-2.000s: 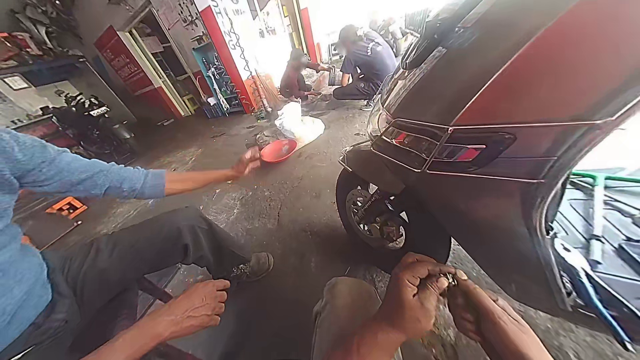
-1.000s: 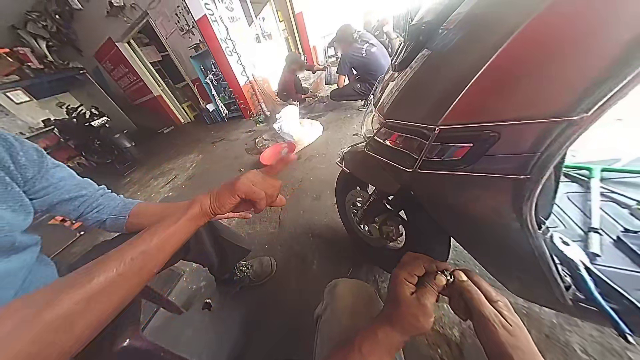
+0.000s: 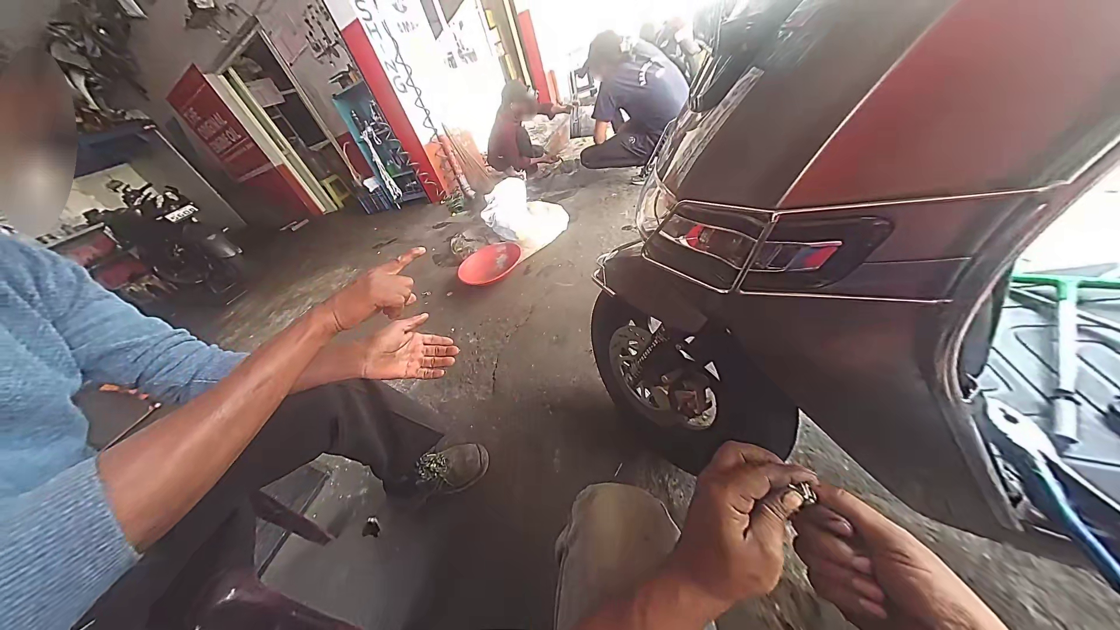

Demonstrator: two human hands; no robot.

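Observation:
A small metal part (image 3: pixel 803 494) is pinched between the fingertips of both my hands, low at the right. My left hand (image 3: pixel 739 525) grips it with thumb and forefinger. From the other side my right hand (image 3: pixel 862 551) touches it, and the fingers hide much of it. Just beyond my hands stands the front wheel (image 3: pixel 669 385) of a dark vehicle, with a brake disc in it. The vehicle's body panel (image 3: pixel 875 359) rises above the wheel, with lamps set into it.
A seated person in a blue sweater (image 3: pixel 52 350) gestures with both hands at the left. Beyond lie a red basin (image 3: pixel 490 264) and a white sack (image 3: pixel 516 214). Two people crouch at the back. Blue-handled pliers (image 3: pixel 1032 446) rest on the footboard at the right.
The seated person's hands have come up and together, one finger pointing over an open palm. My hands have stayed together around the small part.

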